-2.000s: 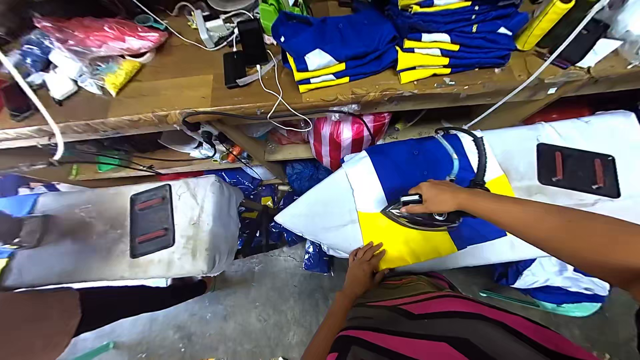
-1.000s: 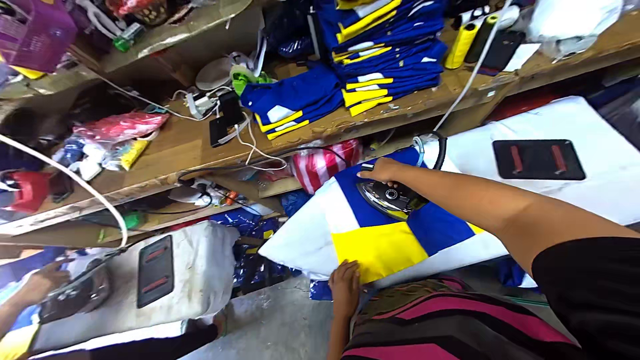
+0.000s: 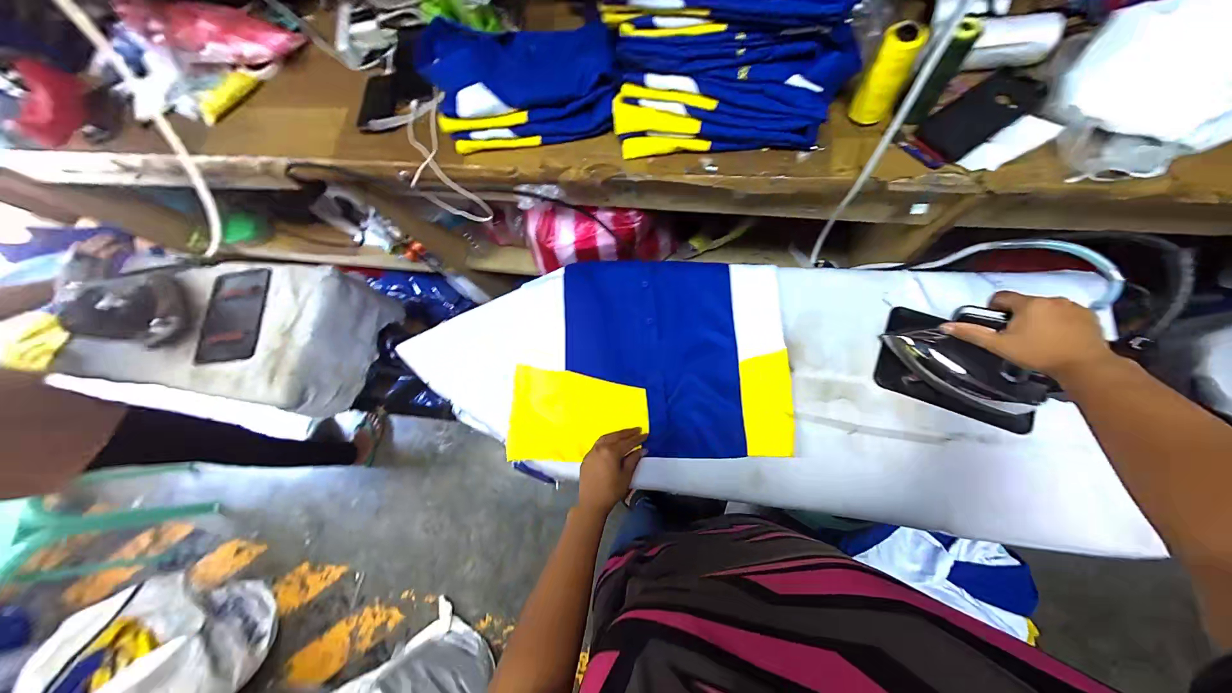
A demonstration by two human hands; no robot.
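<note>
A blue, white and yellow garment (image 3: 674, 356) lies spread over the pointed half of a white ironing board (image 3: 866, 481). My left hand (image 3: 613, 469) rests on the garment's near edge, its fingers at the corner of the yellow panel; whether they pinch the cloth cannot be told. Well to the right, my right hand (image 3: 1039, 332) grips the handle of a steam iron (image 3: 962, 366). The iron is over the black iron rest pad (image 3: 895, 332) on the board and covers much of it.
Behind the board runs a wooden shelf (image 3: 318, 125) with folded blue garments (image 3: 722, 87), yellow thread cones (image 3: 887, 72) and a dark phone (image 3: 982, 111). At left, another person's iron (image 3: 125, 306) stands on a second board (image 3: 298, 337). A white cord (image 3: 890, 135) hangs in front.
My right hand has moved the iron rightward off the garment to the rest pad. The garment's blue middle and right-hand yellow panel now show. My left hand remains at the near edge.
</note>
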